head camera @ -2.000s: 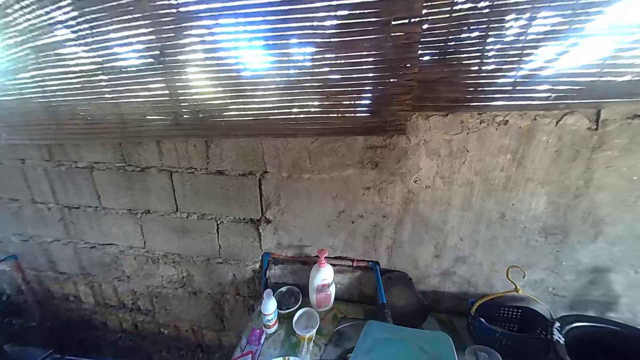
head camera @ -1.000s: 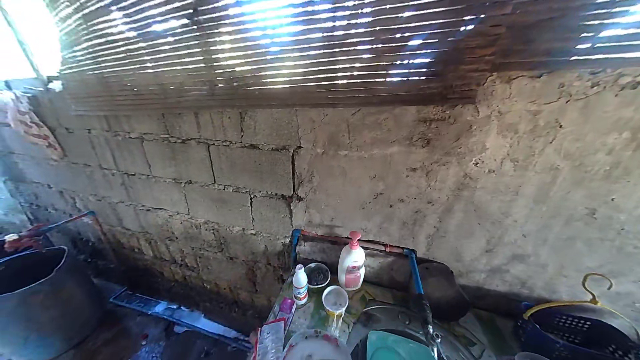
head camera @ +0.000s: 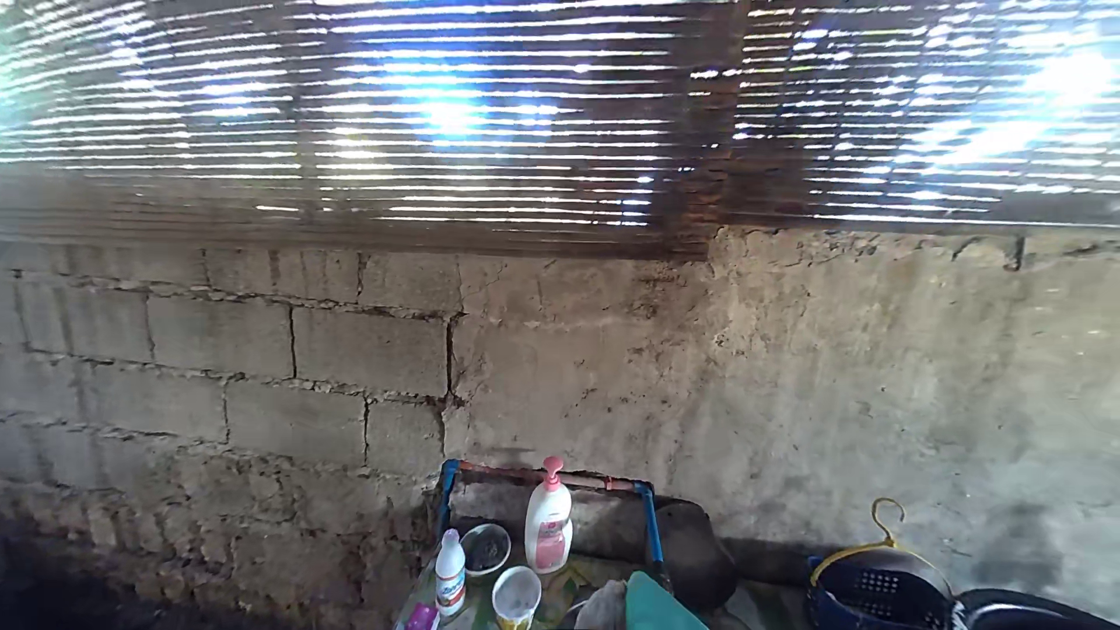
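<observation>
Neither of my hands is in view. At the bottom centre a white pump bottle with a pink top (head camera: 549, 525) stands near the wall. Left of it are a small bowl with dark contents (head camera: 486, 549) and a white plastic bottle with a label (head camera: 451, 573). A white plastic cup (head camera: 516, 595) stands in front of them, and a purple item (head camera: 423, 618) shows at the bottom edge. Right of the cup, a teal plastic item (head camera: 661, 605) lies beside a greyish thing (head camera: 604, 605) that I cannot make out.
Blue and pink pipe (head camera: 649, 525) runs along the block wall (head camera: 367, 350) behind the bottles. A dark rounded object (head camera: 691, 551) leans there. At the lower right are a dark blue perforated basket (head camera: 875, 595), a yellow hanger (head camera: 888, 540) and a black basin (head camera: 1032, 608). Slatted screening (head camera: 490, 131) covers the top.
The view has swung up and right since one second ago, so the large pot at the left is out of frame. The greyish thing now shows beside the teal item.
</observation>
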